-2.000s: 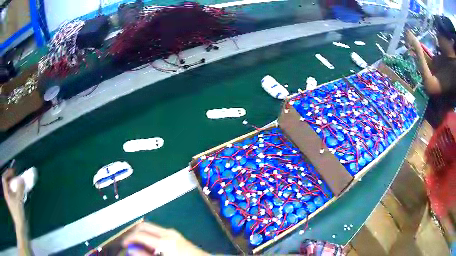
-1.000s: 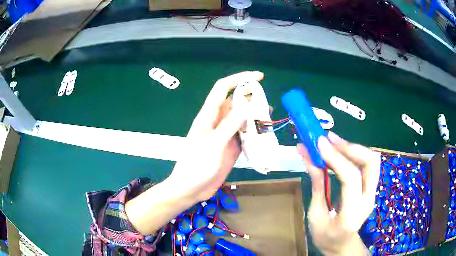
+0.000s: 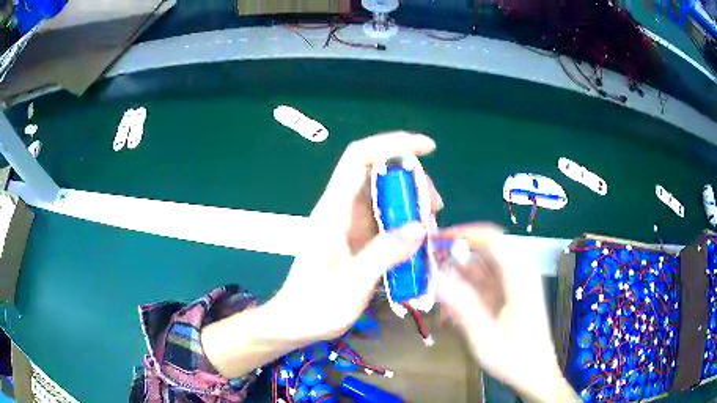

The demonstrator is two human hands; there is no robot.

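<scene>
My left hand [image 3: 338, 236] holds a white housing shell [image 3: 431, 206] upright, its thumb across the blue battery cell [image 3: 398, 197] that lies inside the shell. Red battery leads [image 3: 418, 321] with a small white connector hang from the shell's lower end. My right hand [image 3: 495, 307] is at the shell's right side, its fingertips blurred around a thin red lead and a small white piece. Below my hands is the open battery carton [image 3: 452, 362], partly hidden, with loose blue cells at its left.
Full battery cartons [image 3: 625, 315] stand at right. The green belt [image 3: 212, 169] carries flat white cover plates [image 3: 300, 123] and a housing shell with a blue cell [image 3: 534, 194]. A white rail [image 3: 173, 223] runs between belt and worktop. Cardboard [image 3: 86, 39] lies upper left.
The blue cell has moved from my right fingers into the shell in my left hand. My right hand is now at the shell's side with a lead. The belt pieces have shifted right.
</scene>
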